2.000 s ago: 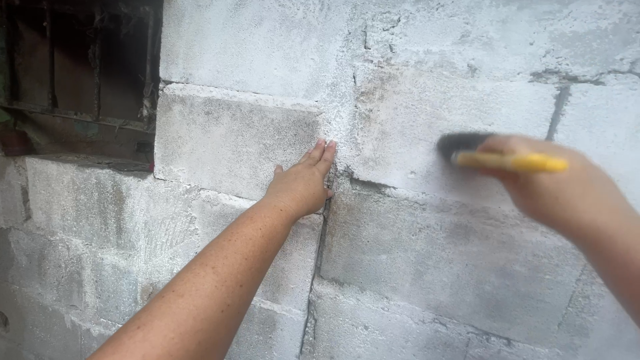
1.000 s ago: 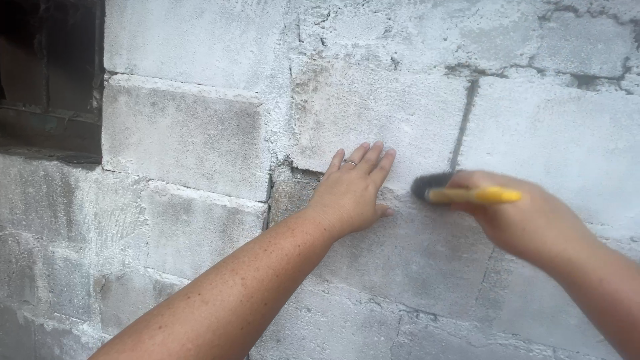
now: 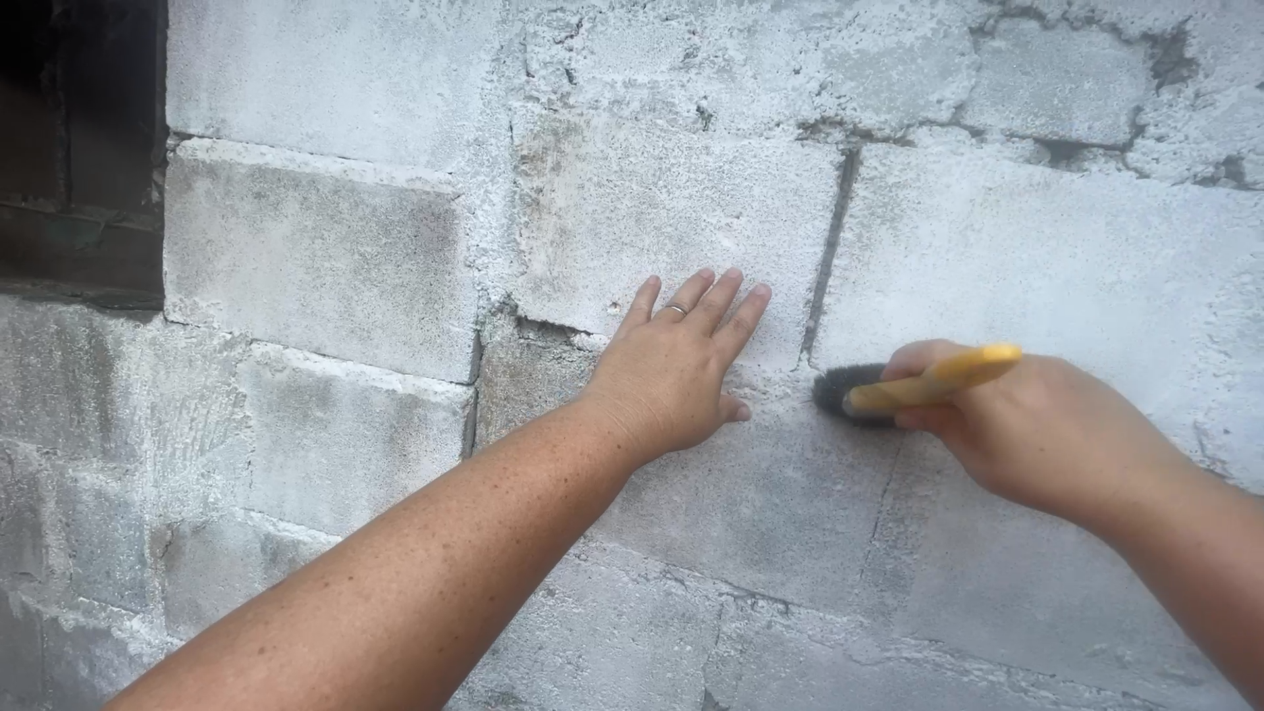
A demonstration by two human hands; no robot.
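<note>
My left hand (image 3: 681,370) lies against a whitish concrete block wall (image 3: 671,207), palm down, fingers spread, a ring on one finger. It holds nothing. To its right, my right hand (image 3: 987,415) grips a brush with a yellow handle (image 3: 933,382). The brush's dark bristles (image 3: 847,395) point left and meet the wall just below the lower end of a vertical mortar joint (image 3: 831,259). Some of the handle is hidden by my right fingers.
A dark opening with bars (image 3: 79,148) is at the upper left. Rough, cracked mortar (image 3: 1062,148) runs along the upper right. Below and left of my left hand, a vertical gap (image 3: 472,405) parts two blocks.
My left hand has moved right along the wall from the gap between blocks, its fingers now spread. My right hand still holds the brush, which has shifted right along the wall. The view has shifted right.
</note>
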